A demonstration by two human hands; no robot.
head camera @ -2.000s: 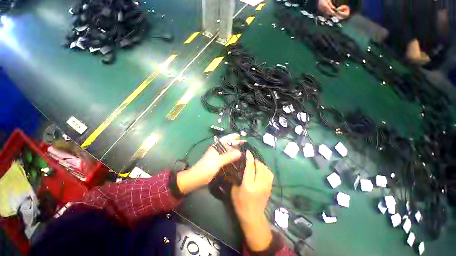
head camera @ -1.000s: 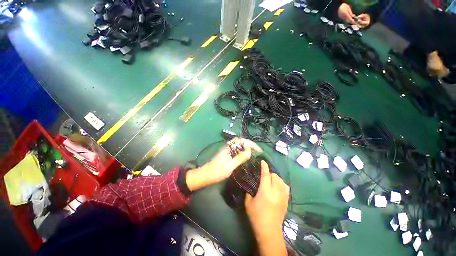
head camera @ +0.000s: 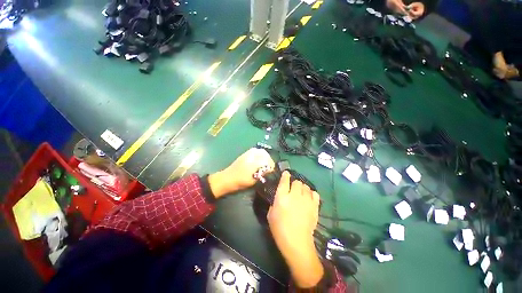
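A bundle of coiled black cables (head camera: 268, 192) is held between my two hands above the green table near its front edge. My left hand (head camera: 243, 170) is closed around the small metallic connector ends at the bundle's upper left. My right hand (head camera: 295, 213) grips the bundle from the right, with its fingers over the coils and partly hiding them. A heap of coiled black cables (head camera: 320, 100) lies beyond my hands. Square modules with white faces (head camera: 352, 172) lie along its near side and to the right.
A separate black cable pile (head camera: 146, 28) lies at the far left. A metal post (head camera: 269, 20) stands by the yellow-striped seam. A red bin (head camera: 94, 207) is at lower left. More cables (head camera: 486, 171) run along the right. Another person's hands (head camera: 405, 8) are at the top right.
The view has shifted slightly. My left hand has moved a little left and now closes around the connector ends. My right hand has its fingers higher on the bundle.
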